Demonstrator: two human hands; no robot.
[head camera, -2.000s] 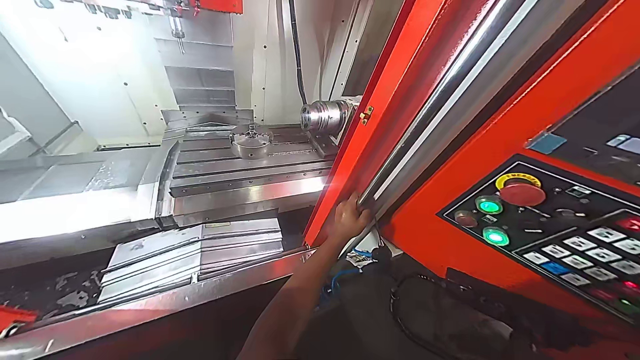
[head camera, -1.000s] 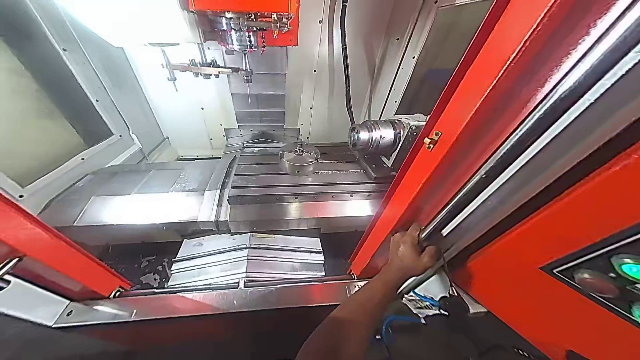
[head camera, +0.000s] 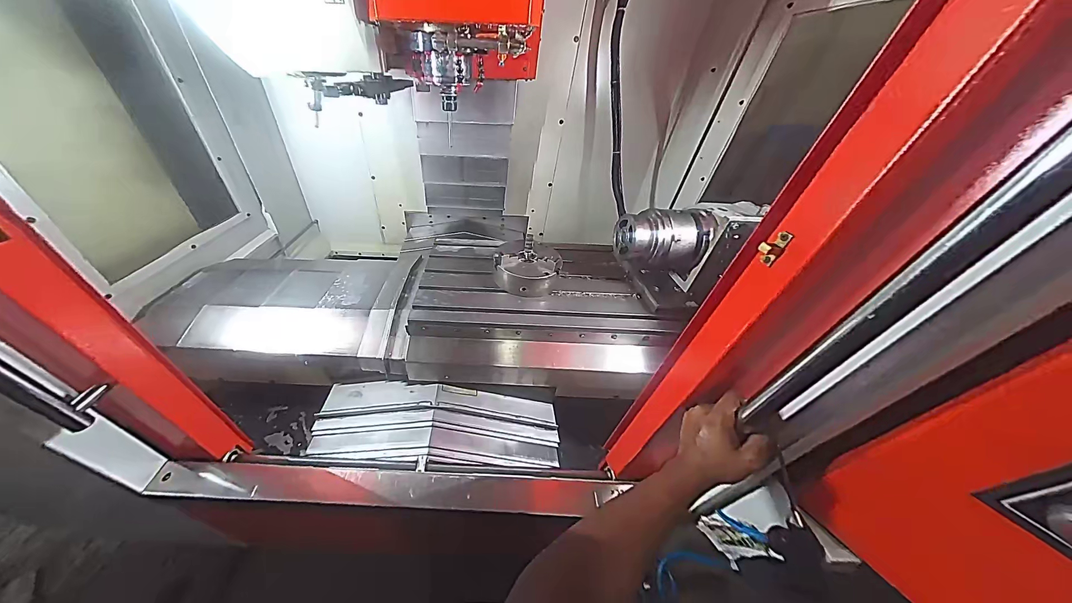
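My left hand (head camera: 722, 444) is closed around the long metal bar handle (head camera: 837, 339) of the red machine door (head camera: 804, 201) at the right. Beyond the door edge lies the inside of a machining centre. A round three-jaw chuck (head camera: 528, 272) rests on the slotted metal table (head camera: 469, 289). Right of it stands a rotary fixture with a cylindrical metal chuck (head camera: 666, 239). Above the table hangs the spindle (head camera: 444, 71), holding a thin tool (head camera: 450, 126) that points down. My right hand is out of view.
Another red door (head camera: 100, 335) stands at the left. A metal sill (head camera: 377, 488) crosses the front, with folded steel way covers (head camera: 431, 427) behind it. Tool-changer parts (head camera: 356, 88) hang at the upper left. A red control panel housing (head camera: 946, 469) and blue cable (head camera: 670, 569) are at the right.
The view has swung left, bringing the left door in and most of the control panel out. My left hand stays on the handle. More of the rotary fixture shows beside the door edge.
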